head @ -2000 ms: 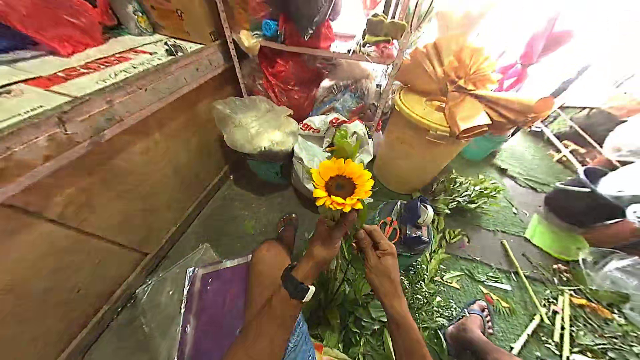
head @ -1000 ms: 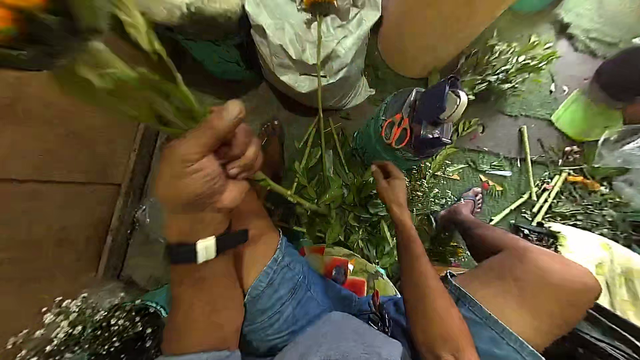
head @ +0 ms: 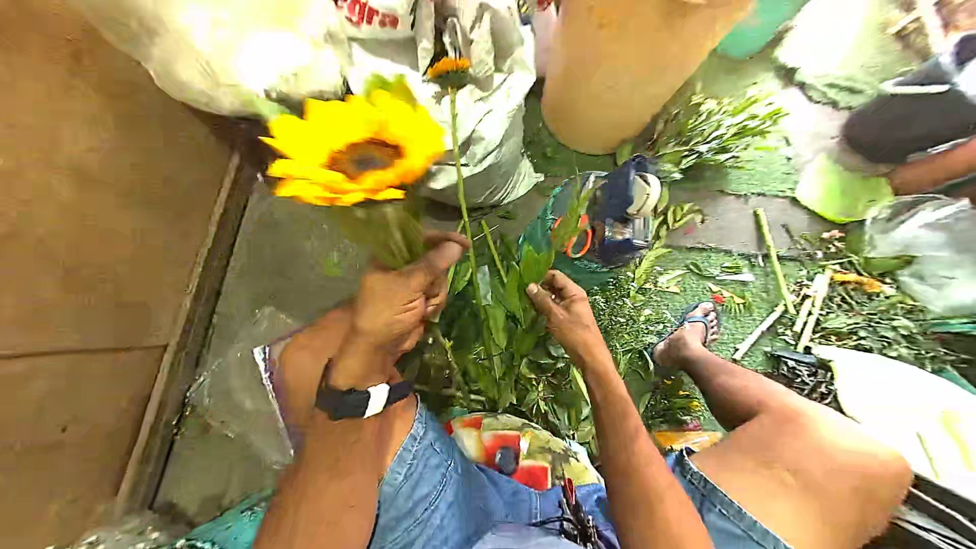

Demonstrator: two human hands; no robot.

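Observation:
A yellow sunflower (head: pixel 358 152) with a dark center stands above my left hand (head: pixel 400 305), whose fingers are closed around its green stem. My right hand (head: pixel 563 309) pinches a leafy green sprig (head: pixel 536 267) between thumb and fingertips, to the right of the sunflower. Between the hands rises a long thin stem topped by a smaller orange flower head (head: pixel 450 69), seen from its side; its lower end is hidden among leaves. Cut green foliage (head: pixel 496 358) lies in a heap below both hands.
Orange-handled scissors (head: pixel 578 236) and a tape roll (head: pixel 645 194) sit in a green container beyond my right hand. A white sack (head: pixel 488 137) and a large tan bucket (head: pixel 610 69) stand ahead. A wooden panel (head: pixel 91 229) borders the left; cut stems (head: pixel 774 259) lie right.
One second ago my left hand was raised at the left with blurred flowers and leaves; it is now nearer the middle. My right hand has come to a leafy sprig.

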